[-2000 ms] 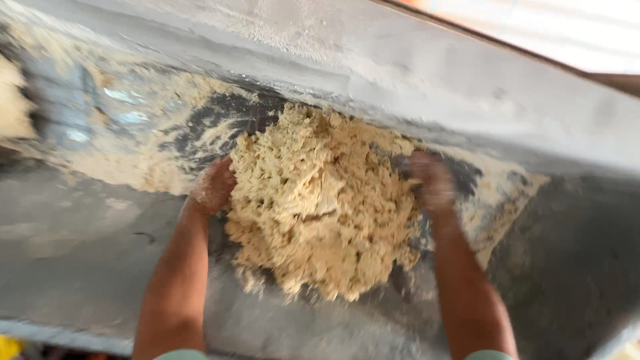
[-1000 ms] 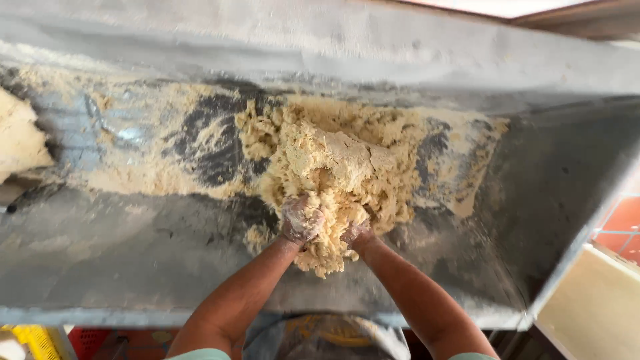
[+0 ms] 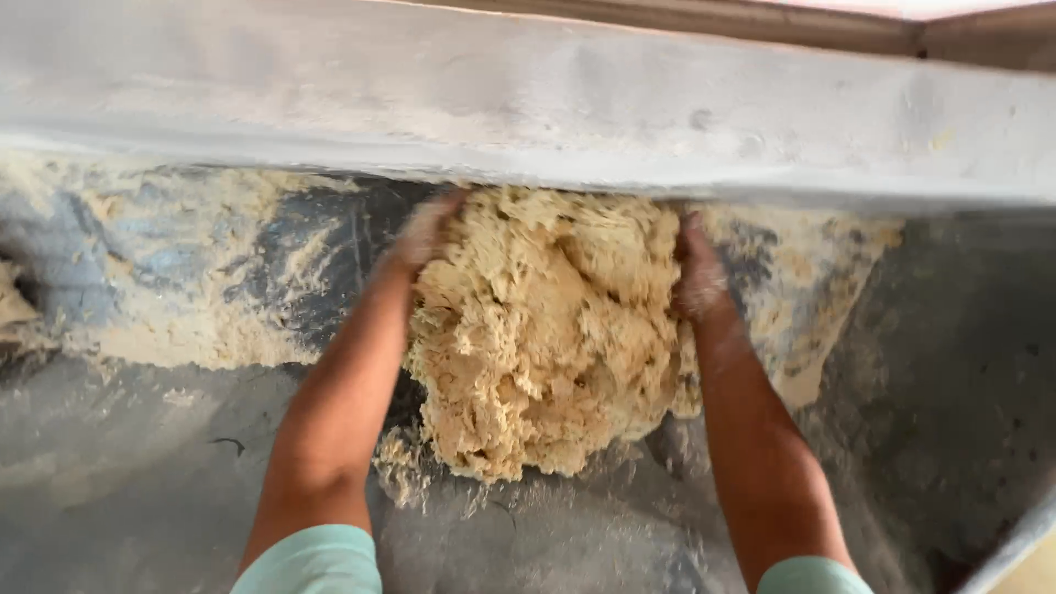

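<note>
A large, shaggy lump of pale dough lies in the middle of a grey metal trough. My left hand presses against the dough's far left side, blurred and dusted with flour. Against its far right side rests my right hand, with the fingers partly hidden behind the dough. Both hands flank the mass, one on each side. Small crumbs of dough lie by its near left edge.
The trough's far wall rises just beyond the dough. Smeared dough and flour coat the bottom at left and right. Part of another pale dough piece shows at the left edge. The trough's right end slopes up.
My hands were together at the near side of the dough one second ago; now they are apart at its far left and right sides. The dough is bunched into a more compact heap.
</note>
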